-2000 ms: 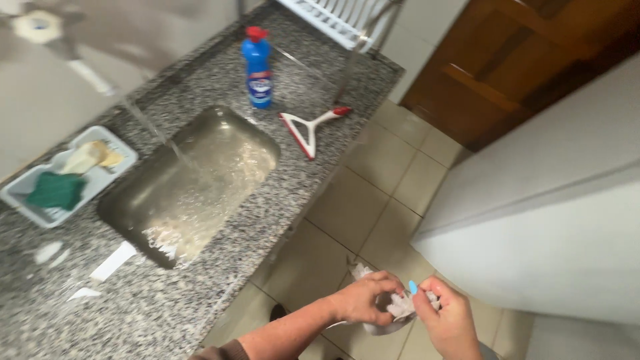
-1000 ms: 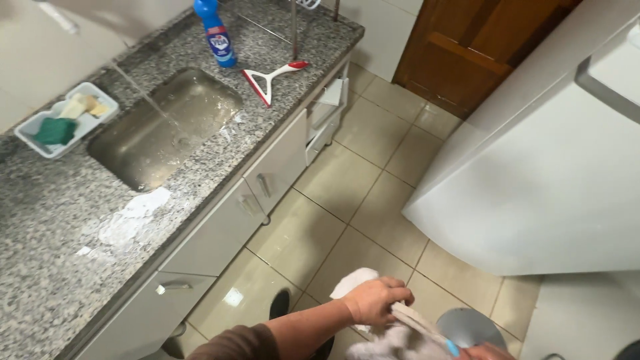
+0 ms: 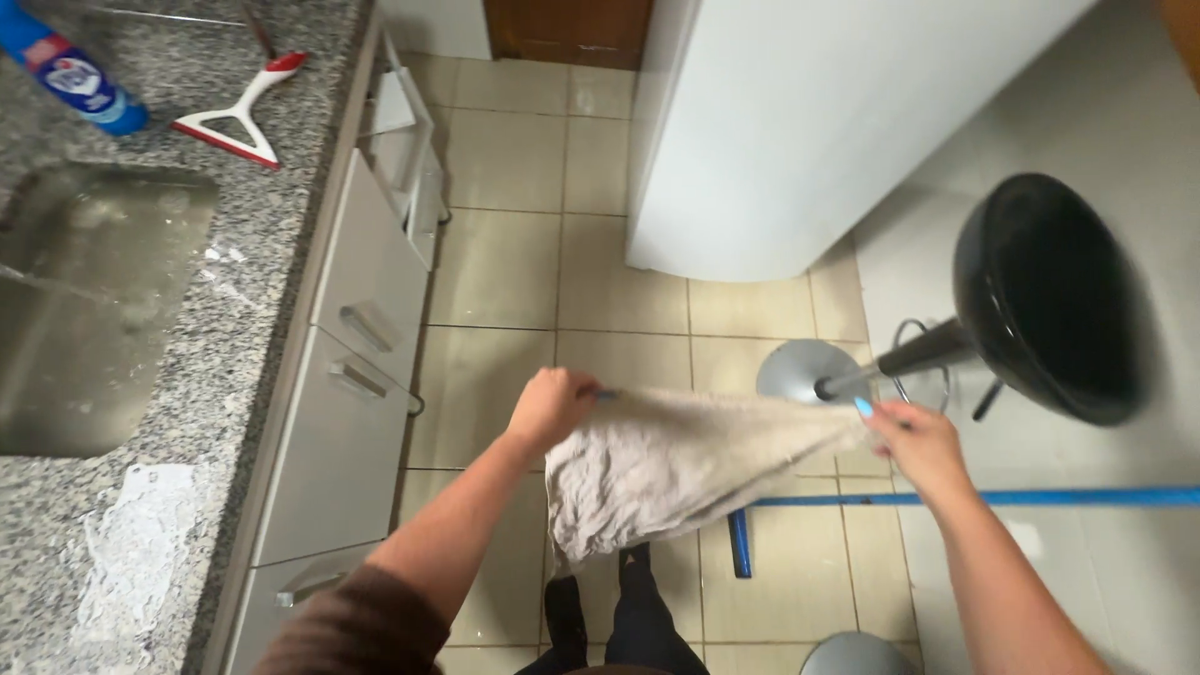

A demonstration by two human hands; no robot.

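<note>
A damp-looking, crumpled pale cloth (image 3: 656, 459) is stretched between my two hands above the tiled floor. My left hand (image 3: 553, 408) grips its upper left corner. At the right, my right hand (image 3: 914, 441) pinches the opposite corner, which is drawn to a narrow point. Below the cloth's right part lies a blue-handled floor squeegee (image 3: 741, 539), its long pole running right behind my right forearm. My feet show under the cloth's lower edge.
Left is a granite counter (image 3: 272, 216) with a steel sink (image 3: 94, 319), blue bottle (image 3: 75, 70), red-and-white hand squeegee (image 3: 244, 112) and wet foamy patch. Cabinet doors (image 3: 356, 272) line it. A white appliance (image 3: 769, 122) and black bar stool (image 3: 1050, 291) stand right.
The cloth was bunched between my hands; now it is spread out, with my hands farther apart. The view has swung right and downward, bringing in the stool and the blue pole.
</note>
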